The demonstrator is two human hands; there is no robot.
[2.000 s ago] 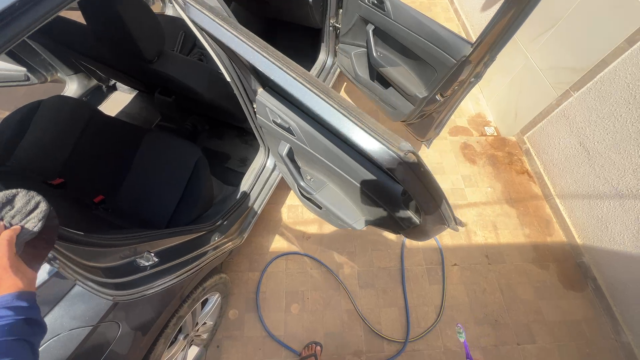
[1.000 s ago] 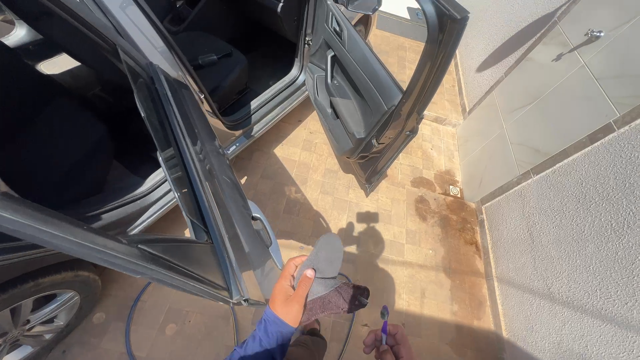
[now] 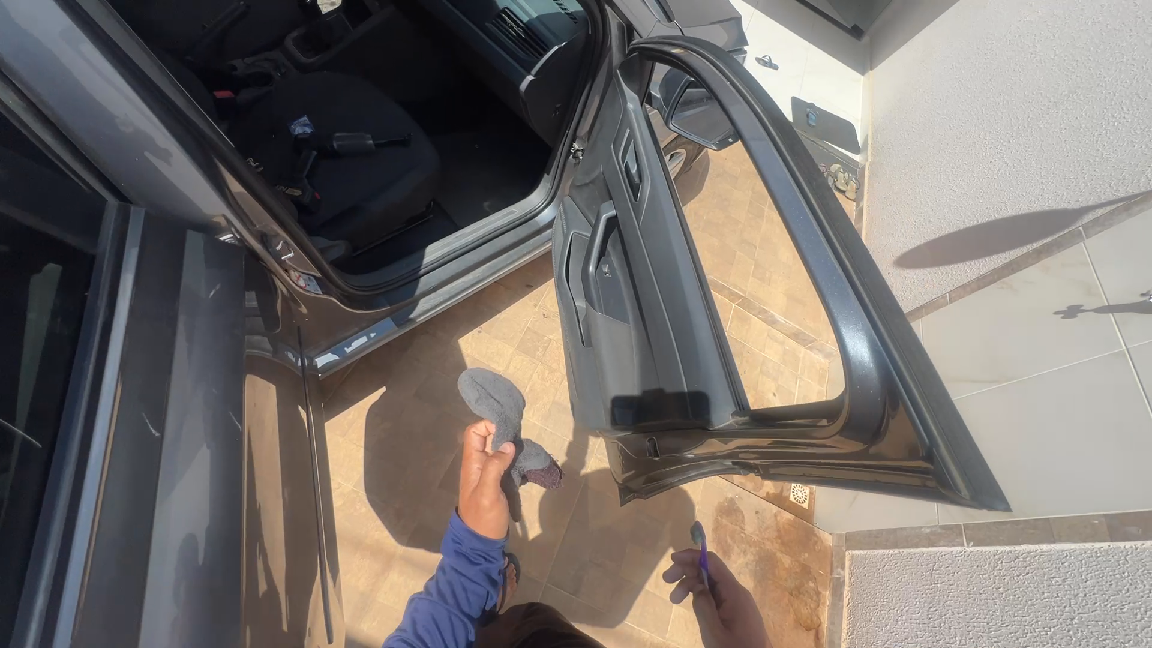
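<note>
My left hand (image 3: 486, 477), in a blue sleeve, grips a grey cloth (image 3: 495, 400) that hangs over the fingers, with a darker brownish part on its right. My right hand (image 3: 715, 598), low in the view, holds a purple toothbrush (image 3: 701, 551) upright, bristle end on top. Both hands are over the paved floor, in front of an open car door (image 3: 630, 297) with a grey inner panel, and touch no part of the car. Beyond the sill, on the dark front seat (image 3: 360, 171), lies a black tool (image 3: 355, 142), possibly a brush or a nozzle.
At the left stands another door (image 3: 180, 405) of the car. The open door's window frame (image 3: 810, 261) and side mirror (image 3: 702, 112) reach toward a textured wall (image 3: 1008, 117) with tiles (image 3: 1008, 333). A floor drain (image 3: 799, 494) lies beside wet-looking patches of paving (image 3: 756, 549).
The view has swung right, from the rear doorway to the front one. The toothbrush, apart from the hands two seconds ago, is now in my right hand. My left hand still has the cloth.
</note>
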